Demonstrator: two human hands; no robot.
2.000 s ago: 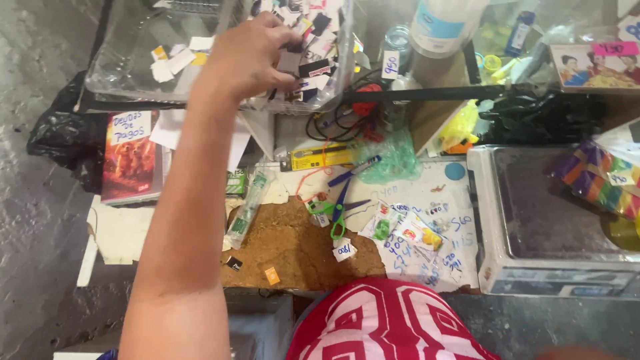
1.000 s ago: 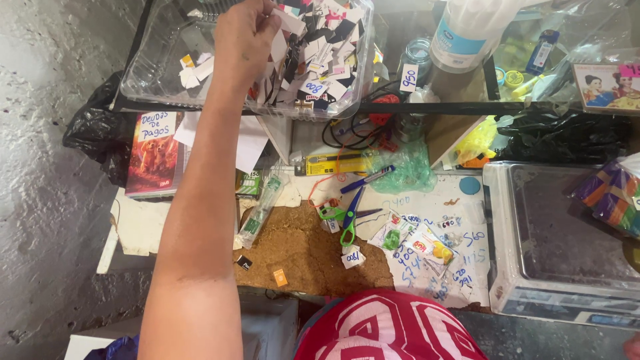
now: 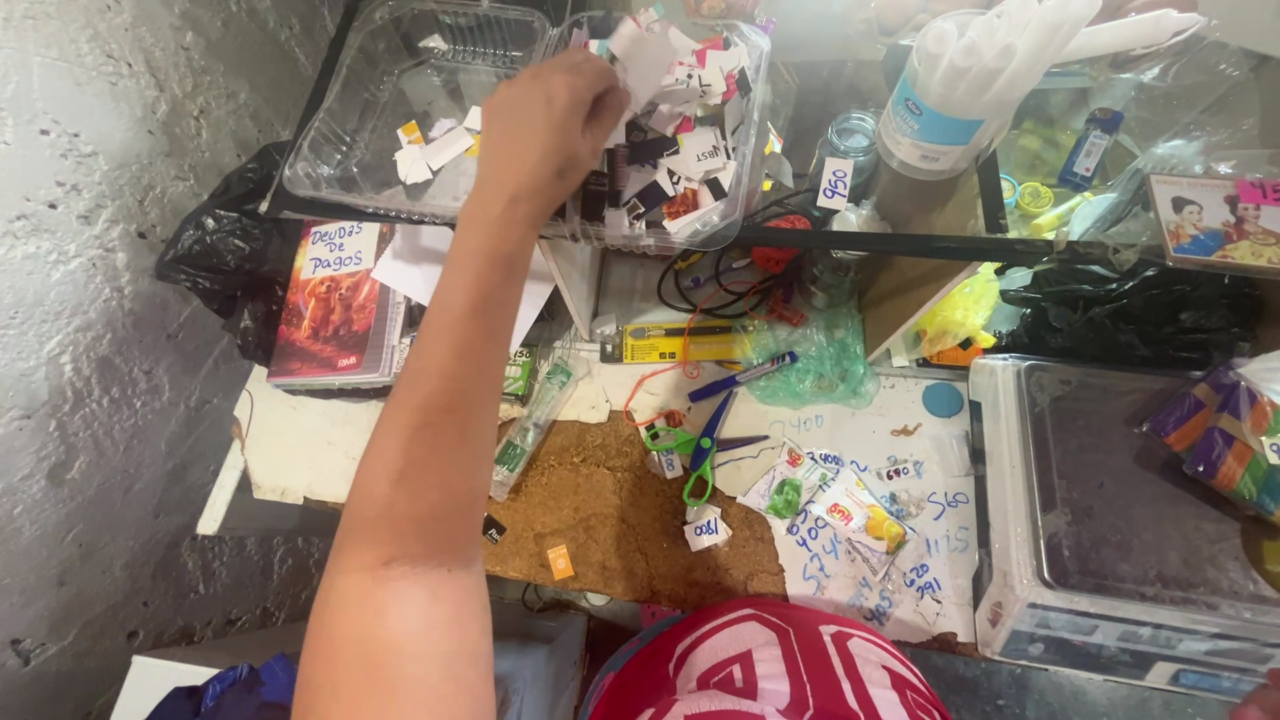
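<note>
My left hand (image 3: 560,125) is over the middle of a clear plastic clamshell container (image 3: 385,205), its fingertips pinching a white piece of paper (image 3: 640,60). Cut paper and card scraps (image 3: 700,150) fill the right half beside the fingers; a few white slips (image 3: 447,148) lie in the left half. At the lower right corner only some fingertips show, apparently of my right hand (image 3: 1262,697); what they touch is hidden. Green-handled scissors (image 3: 705,450) lie open on the worn board below, touching small price tags, one of them a handwritten tag (image 3: 707,530).
A notebook (image 3: 335,310) lies left of my forearm. A blue pen (image 3: 742,377), a yellow packaged cutter (image 3: 680,341) and drink-powder sachets (image 3: 860,515) lie around the scissors. A cup of white sticks (image 3: 930,110) stands on the glass shelf. A scale (image 3: 1150,480) is at right.
My left hand was reaching into the scraps with fingers spread two seconds ago; one second ago it had a white piece between its fingers. The view has shifted somewhat.
</note>
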